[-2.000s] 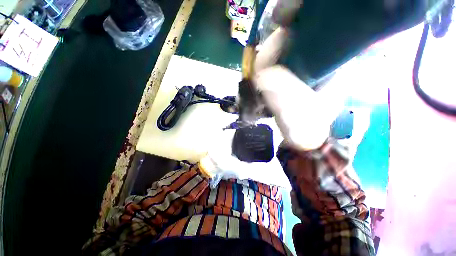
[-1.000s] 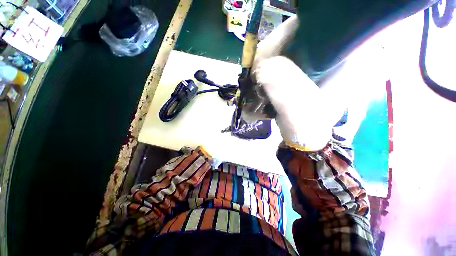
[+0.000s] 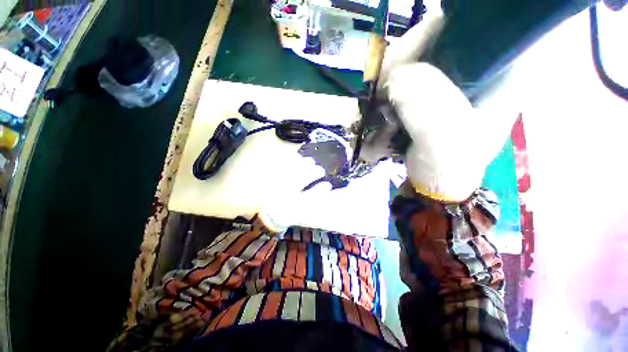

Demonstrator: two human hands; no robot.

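A black square unit lies on the cream board, partly hidden by glare and gloves. My left hand, in a white glove, is at its lower left. The glove is washed out, its fingers unclear. My right hand, in a white glove with a yellow cuff edge, is closed around the upright tool with a tan section. The tool's dark lower end reaches the unit's right side. A folded black cord and a small black plug lie on the board to the left.
A dark-green conveyor belt with a chipped pale edge runs along the left. It carries black parts in a clear bag. A white parts tray is behind the board. A dark-green machine part and a dark hose are upper right.
The view has shifted, so the board sits further left and more of the tray shows. The unit looks turned and more covered than before. My right hand stays around the tool.
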